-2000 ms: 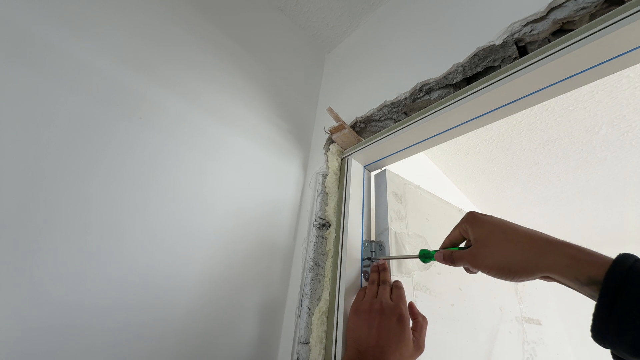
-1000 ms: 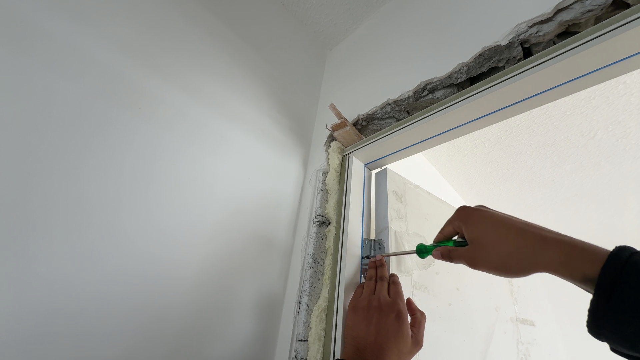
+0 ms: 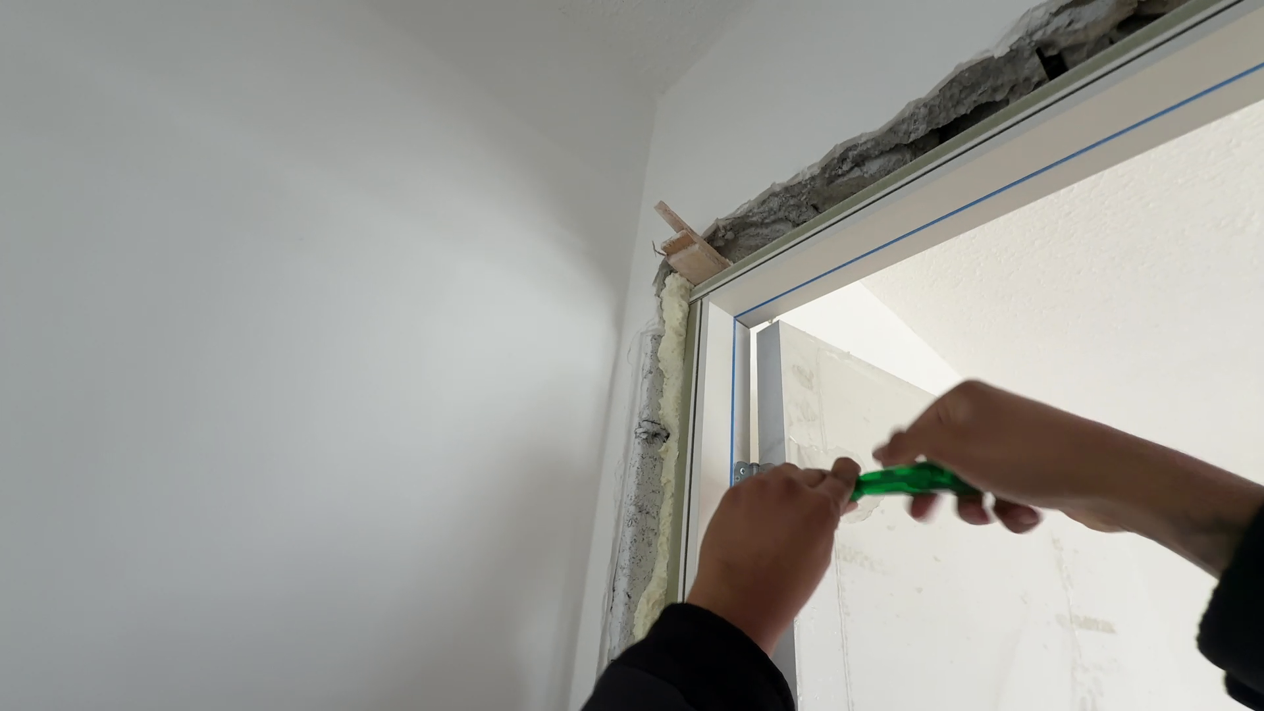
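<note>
A screwdriver with a translucent green handle (image 3: 904,481) lies level in front of the open door. My left hand (image 3: 775,538) pinches its front end between thumb and fingers, close to the hinge; the shaft and tip are hidden behind this hand. At the handle's rear is my right hand (image 3: 987,454), slightly blurred, its palm over the handle and its fingers loosely around it. Only the top of the metal hinge (image 3: 748,472) shows, on the door frame (image 3: 713,395) beside the edge of the door (image 3: 769,395).
Wooden wedges (image 3: 694,255) stick out at the frame's upper corner. Yellowish foam (image 3: 673,346) fills the gap along the side, and rough broken masonry (image 3: 869,158) runs above the frame. A white wall (image 3: 326,346) stands at left.
My left hand has gone from lying flat against the hinge to gripping the front of the screwdriver. My right hand has changed its hold at the handle's rear.
</note>
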